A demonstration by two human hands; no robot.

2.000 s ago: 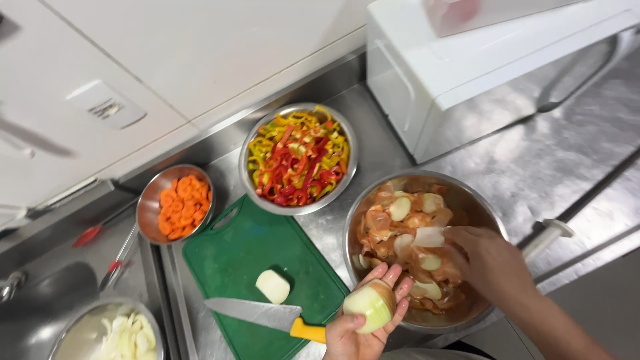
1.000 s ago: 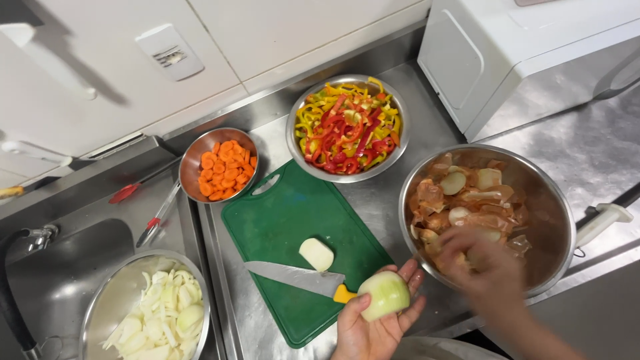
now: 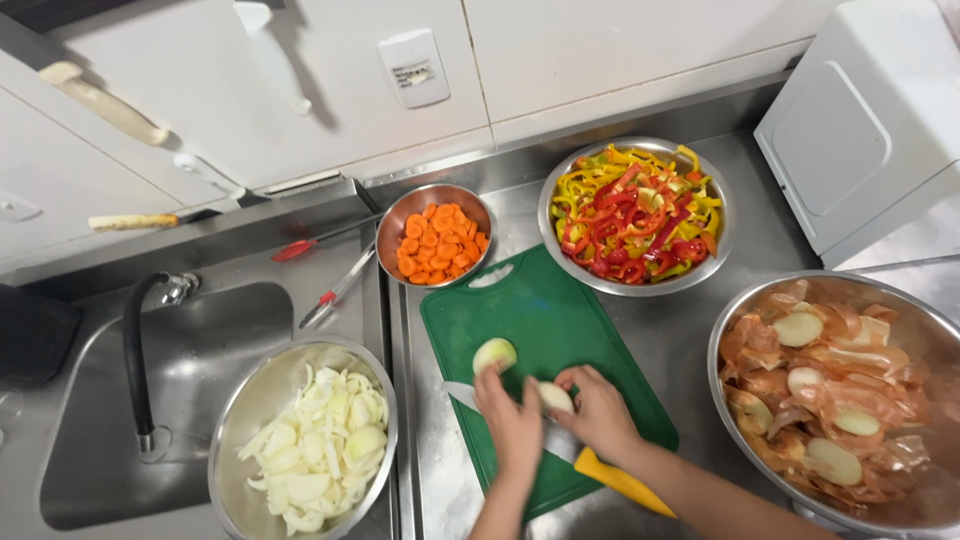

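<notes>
Over the green cutting board (image 3: 555, 330), my left hand (image 3: 510, 420) has its fingertips at a peeled onion half (image 3: 495, 355). My right hand (image 3: 604, 412) pinches a second peeled onion piece (image 3: 556, 398), which my left thumb also reaches. Beneath both hands lies a kitchen knife with a yellow handle (image 3: 622, 481); its blade is partly hidden. A steel bowl of sliced onion (image 3: 225, 450) stands at the left. On the right is a steel bowl (image 3: 720, 375) of onion skins and cut ends.
Behind the board stand a small bowl of carrot slices (image 3: 442, 244) and a bowl of pepper strips (image 3: 637, 214). A sink (image 3: 180, 375) with a black hose faucet (image 3: 135, 352) is at the left. Red-tipped utensils (image 3: 328, 298) lie beside it. A white appliance (image 3: 832, 150) stands at back right.
My right hand has left the bowl of skins and come to the board. My left hand has brought the onion half down onto the board, beyond the knife. The view has shifted.
</notes>
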